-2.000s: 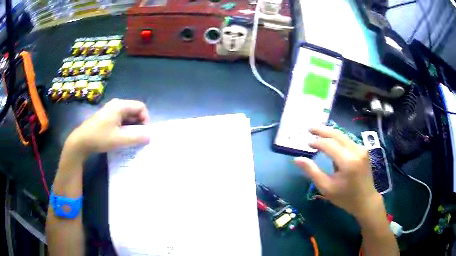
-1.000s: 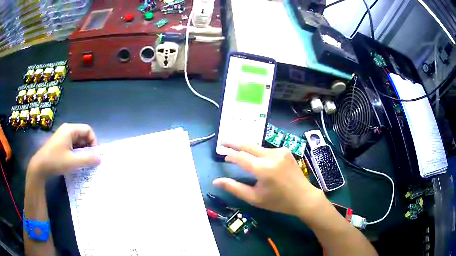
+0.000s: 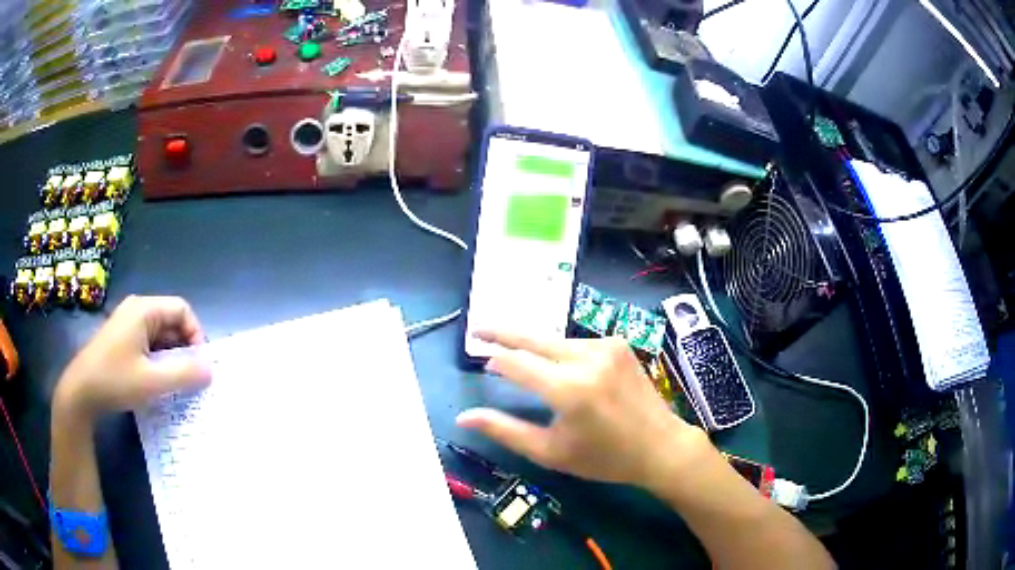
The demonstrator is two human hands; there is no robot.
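Note:
A white printed sheet (image 3: 295, 445) lies at the lower left centre. My left hand (image 3: 139, 362) holds its upper left corner between thumb and curled fingers; a blue band is on that wrist. A smartphone (image 3: 526, 239) with a bright screen and green chat bubbles stands tilted behind the sheet's right side. My right hand (image 3: 590, 406) is spread, with fingertips at the phone's lower screen and the thumb apart. Whether the fingertips press the glass cannot be told. A small board (image 3: 518, 510) with red and black clips lies below my right hand.
Rows of yellow-and-white boards (image 3: 72, 232) are at left. A dark red test box (image 3: 301, 145) is behind. At right are a dark-faced handheld (image 3: 712, 373), a cooling fan (image 3: 770, 265), a small red module (image 3: 751, 473) with a white cable, and a black tray holding papers (image 3: 924, 284).
The view has swung right, so things sit further left in the picture. The phone stays upright with green bubbles showing. My left hand still holds the sheet; my right fingers remain at the phone's lower part.

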